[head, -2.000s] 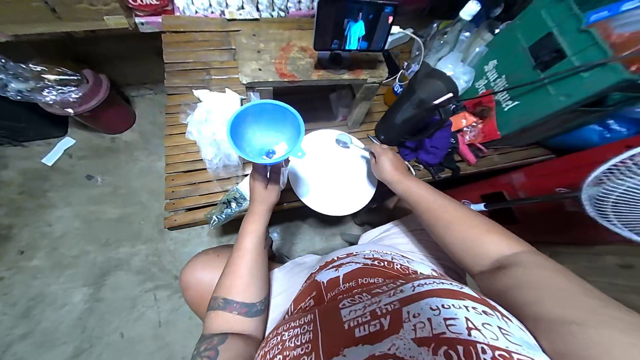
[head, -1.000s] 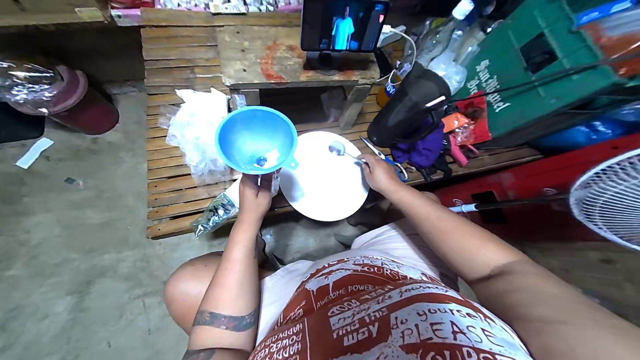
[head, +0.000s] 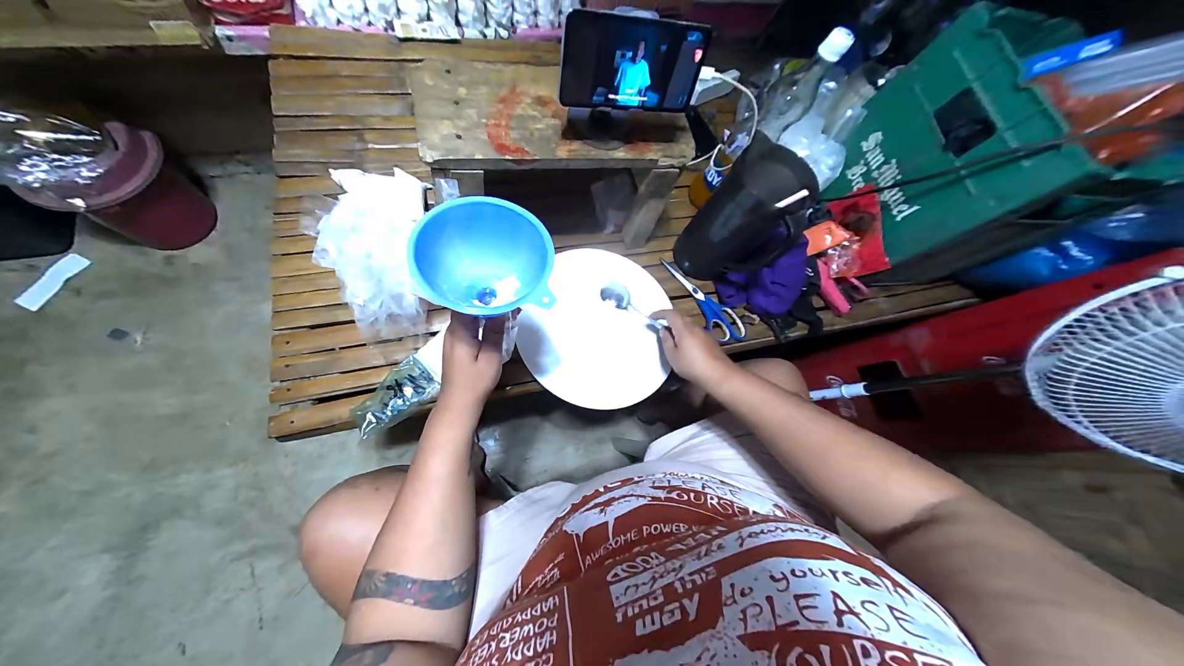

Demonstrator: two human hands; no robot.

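Note:
My left hand (head: pixel 476 356) is closed around the neck of a blue plastic funnel (head: pixel 481 254), with a bit of clear plastic showing beside the fingers. A little white material lies near the funnel's hole. My right hand (head: pixel 689 347) grips the handle of a metal spoon (head: pixel 615 297), whose bowl is over a round white container (head: pixel 595 370) filled with white material or plain white inside; I cannot tell which. A pile of clear plastic bags (head: pixel 370 250) lies left of the funnel, and a dark-patterned plastic packet (head: pixel 400 396) is below it.
Blue-handled scissors (head: pixel 708 303) lie right of the container on the slatted bamboo bench (head: pixel 314 347). A lit phone or tablet (head: pixel 635 61) stands on a small wooden stool (head: pixel 499 116). A black container (head: pixel 749 208), a green crate (head: pixel 971 139) and a white fan (head: pixel 1110 370) are at right.
The spoon's bowl has shifted slightly inward over the white container. My left hand has kept hold of the funnel throughout.

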